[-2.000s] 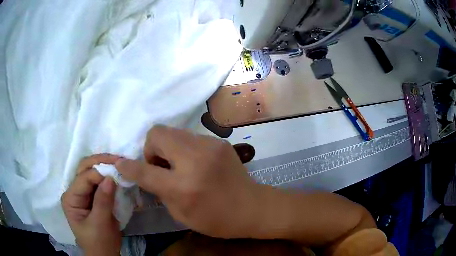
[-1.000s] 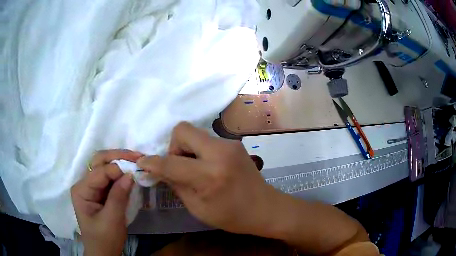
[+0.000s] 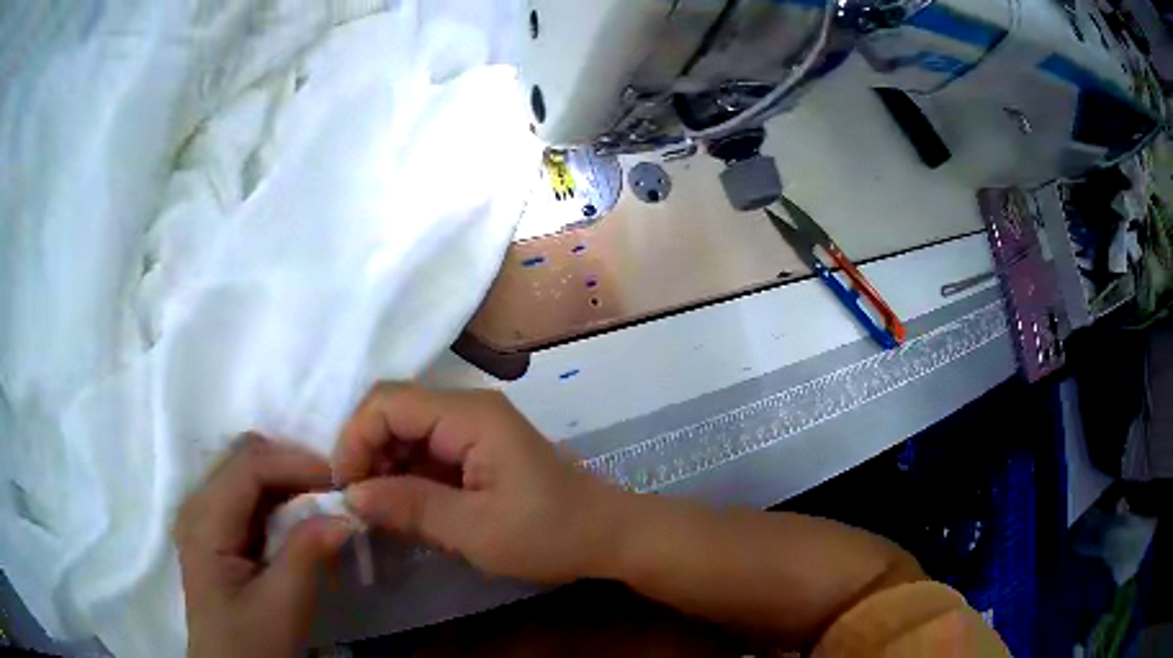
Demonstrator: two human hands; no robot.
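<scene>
White fabric (image 3: 309, 244) covers the left side in a soft heap, reaching the sewing machine's lit needle area. My left hand (image 3: 251, 546) is at the lower left and pinches a small bunched white edge (image 3: 315, 509) of the fabric between thumb and fingers. My right hand (image 3: 470, 482) is bare, just right of it, with thumb and forefinger closed on the same bunched edge. A narrow white strip hangs below the fingertips. Whether the right fingertips also hold a needle cannot be seen.
The sewing machine head (image 3: 695, 64) stands at the top. Snips (image 3: 843, 276) with orange and blue handles lie right of centre. A ruler strip (image 3: 798, 402) follows the front edge. A purple plate (image 3: 1025, 283) and slim metal tool (image 3: 967, 284) lie right. A black-handled item (image 3: 912, 126) rests on the machine bed.
The view has shifted, so the machine and snips sit further left and higher. My hands have drawn closer together and stand lower against the cloth. The fingers still pinch the bunched edge.
</scene>
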